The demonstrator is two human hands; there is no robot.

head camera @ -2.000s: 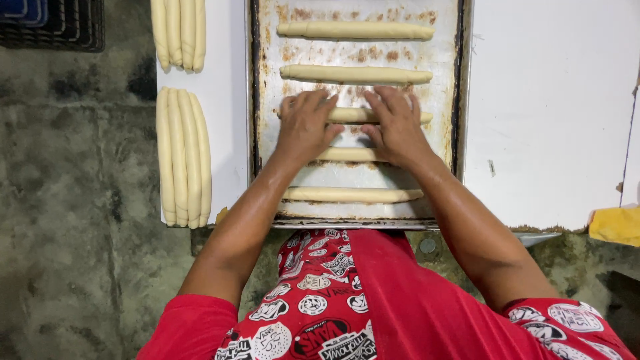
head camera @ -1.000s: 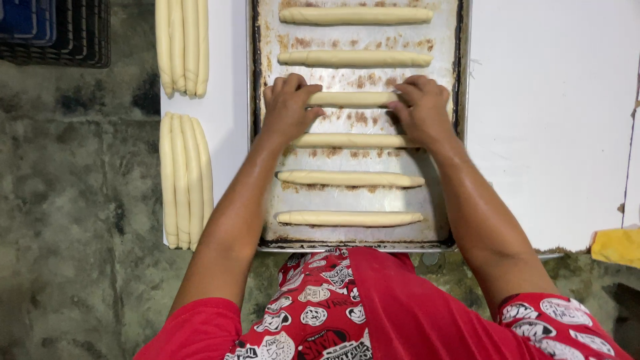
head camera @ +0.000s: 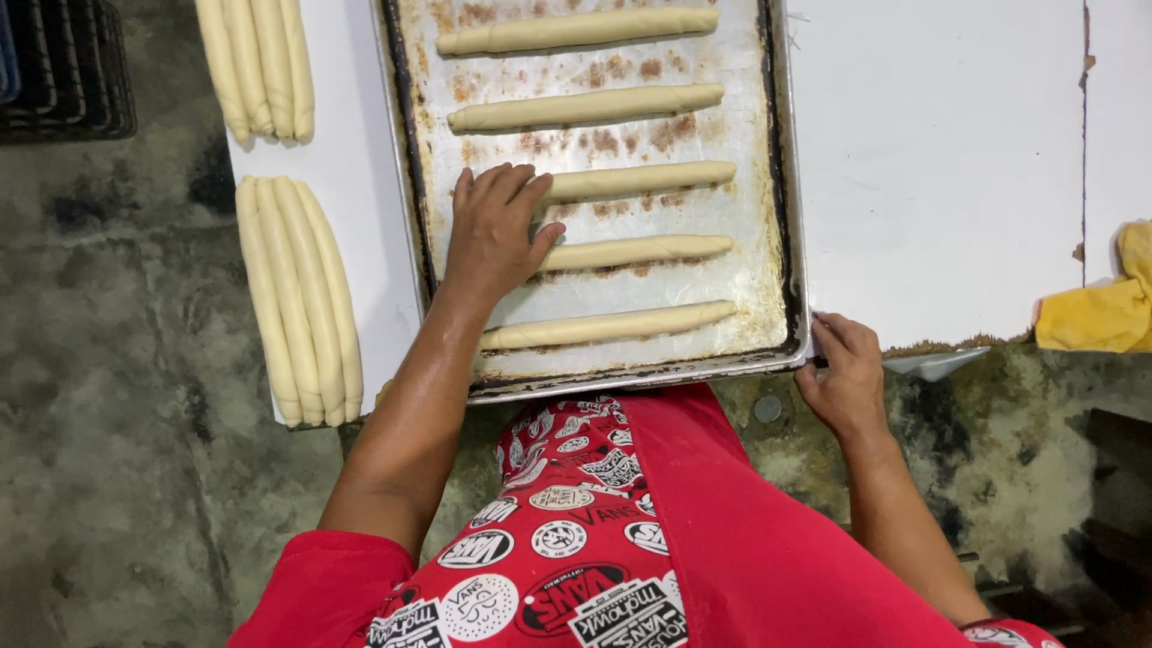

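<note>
Several long dough sticks lie crosswise, spaced apart, on a metal baking tray [head camera: 621, 369] with browned stains. My left hand [head camera: 499, 220] rests over the left end of a dough stick [head camera: 643, 180], fingers slightly spread, and covers that end; its thumb is by the left end of the dough stick below [head camera: 639, 252]. Whether it grips the dough cannot be told. At the tray's lower right corner, my right hand [head camera: 846, 369] has its fingers bent at the table edge, close beside the tray; what they hold is hidden. The nearest dough stick [head camera: 612, 326] lies along the tray's front.
Two bundles of dough sticks, an upper one [head camera: 261, 67] and a lower one [head camera: 301, 297], lie on the white table [head camera: 927, 180] left of the tray. A yellow cloth [head camera: 1098, 315] hangs at the table's right edge. Dark crates [head camera: 67, 72] stand on the floor at upper left.
My right hand has left the dough stick and moved down to the tray's lower right corner. My left hand remains over the dough. The tray now sits slightly tilted in view.
</note>
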